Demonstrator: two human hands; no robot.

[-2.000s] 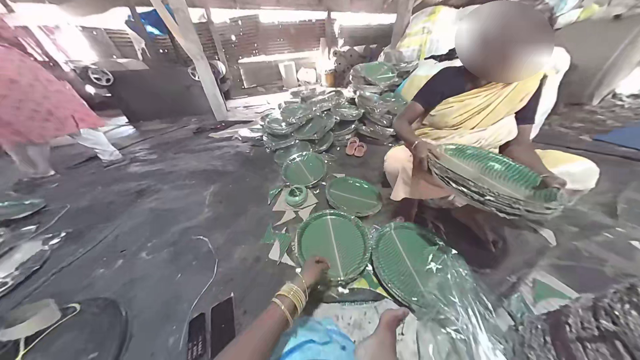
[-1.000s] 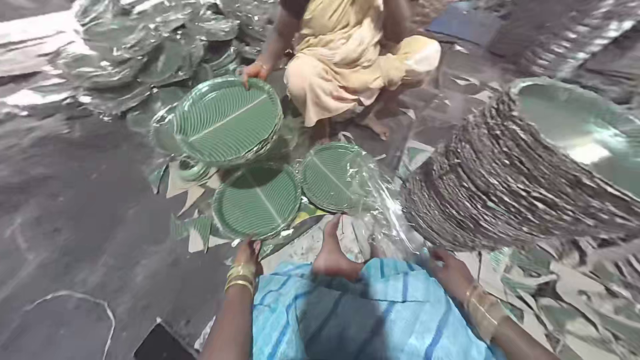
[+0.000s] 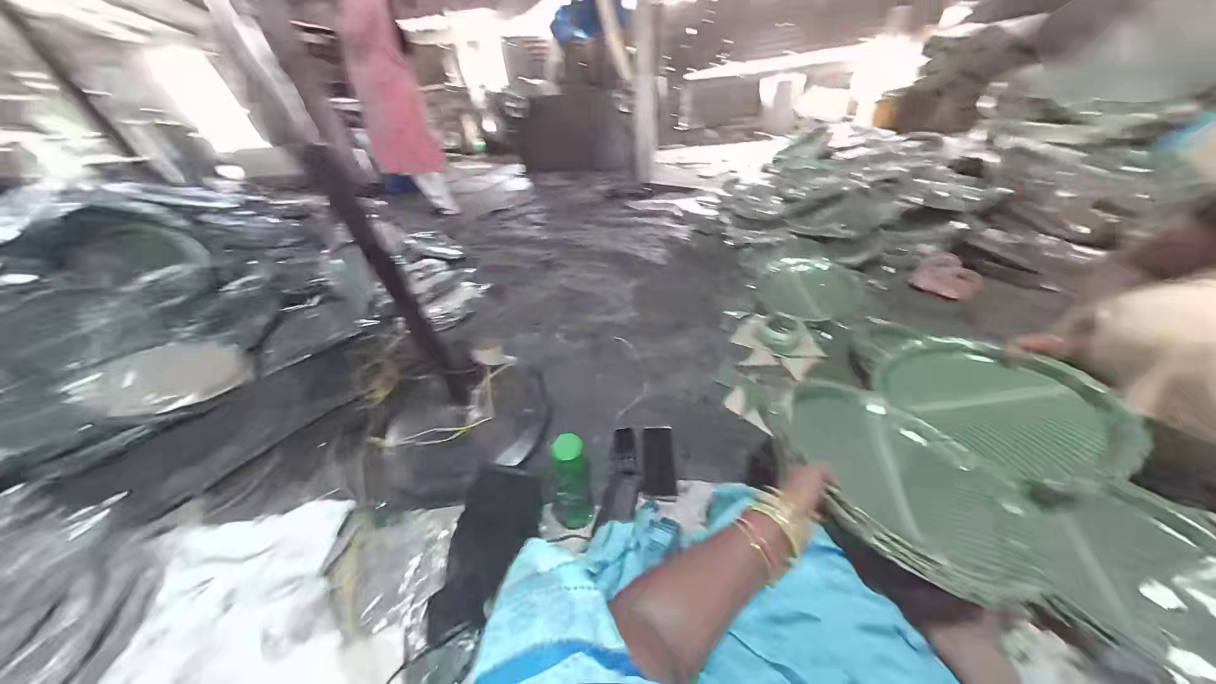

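Note:
My left hand (image 3: 806, 489), with bangles at its wrist, is at the near left rim of a stack of round green leaf-patterned plates (image 3: 902, 484); blur hides whether its fingers grip the rim. My right hand is out of view. Behind that stack, a co-worker's hand (image 3: 1040, 344) touches the rim of another green plate stack (image 3: 1007, 408). A third green stack (image 3: 1121, 560) lies at the lower right, beside the first. A roll of tape (image 3: 781, 332) rests on pale scraps beyond my hand.
A green bottle (image 3: 571, 484), a keypad phone (image 3: 624, 450) and a dark smartphone (image 3: 658, 461) are left of my hand. A slanted pole (image 3: 380, 256) rises at the left. Wrapped plate piles (image 3: 855, 190) and pink sandals (image 3: 945, 275) lie farther back. Another person in pink stands behind.
The view has swung far left, and my right hand has left it. The co-worker's plate stack, raised one second ago, is now lower, beside the stack at my left hand.

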